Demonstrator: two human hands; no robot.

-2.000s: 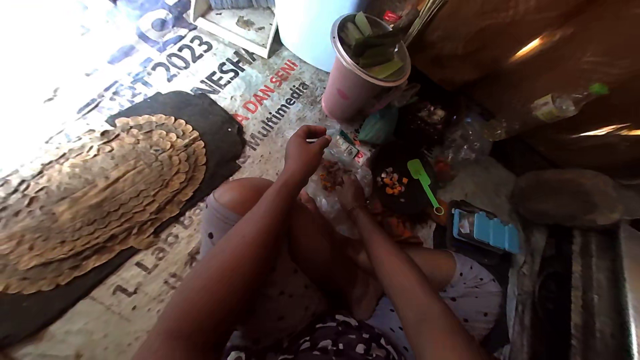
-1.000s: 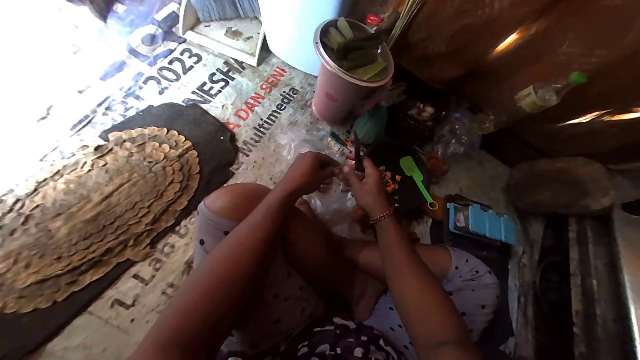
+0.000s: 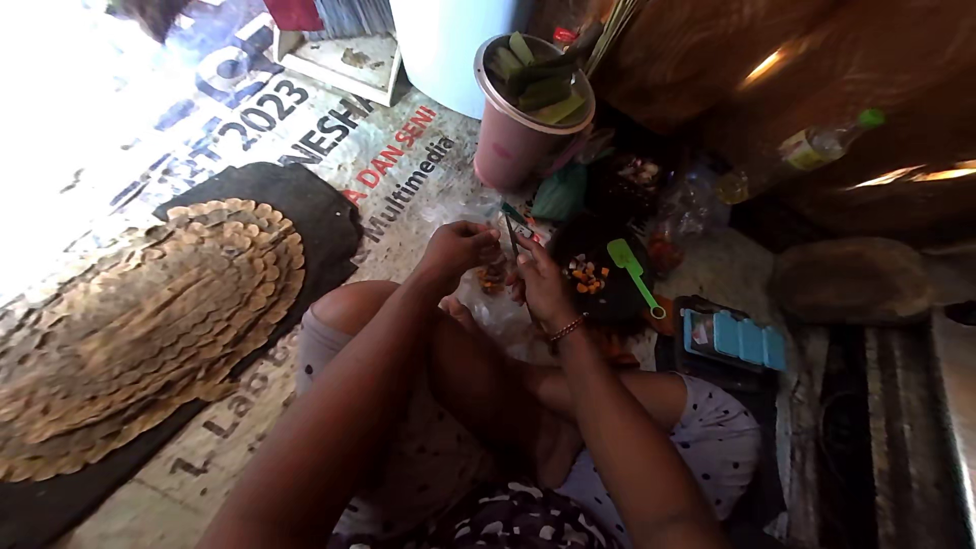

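My right hand [image 3: 540, 280] grips a knife [image 3: 512, 235] with a dark, narrow blade pointing up and away from me. Just left of the blade, my left hand [image 3: 462, 248] has its fingertips pinched together; whatever is between them is too small to tell. Below both hands lies a clear plastic bag [image 3: 496, 309] with small brown and orange pieces [image 3: 490, 279] on it. Orange chopped pieces [image 3: 587, 276] rest in a dark round dish [image 3: 610, 305] right of my right hand. A green plastic spatula [image 3: 637, 277] lies across that dish.
A pink bucket [image 3: 512, 152] of cut green stalks stands beyond my hands. To the right are a blue-lidded container [image 3: 733, 339], a plastic bottle [image 3: 808, 152] and a flat stone [image 3: 850, 280]. Overlapping brown discs [image 3: 152, 320] cover a dark mat at left. A green bag [image 3: 560, 194] lies beside the bucket.
My right hand was low over the pieces two seconds ago; it has risen and now shows the knife. My left hand has come down slightly, close to the blade.
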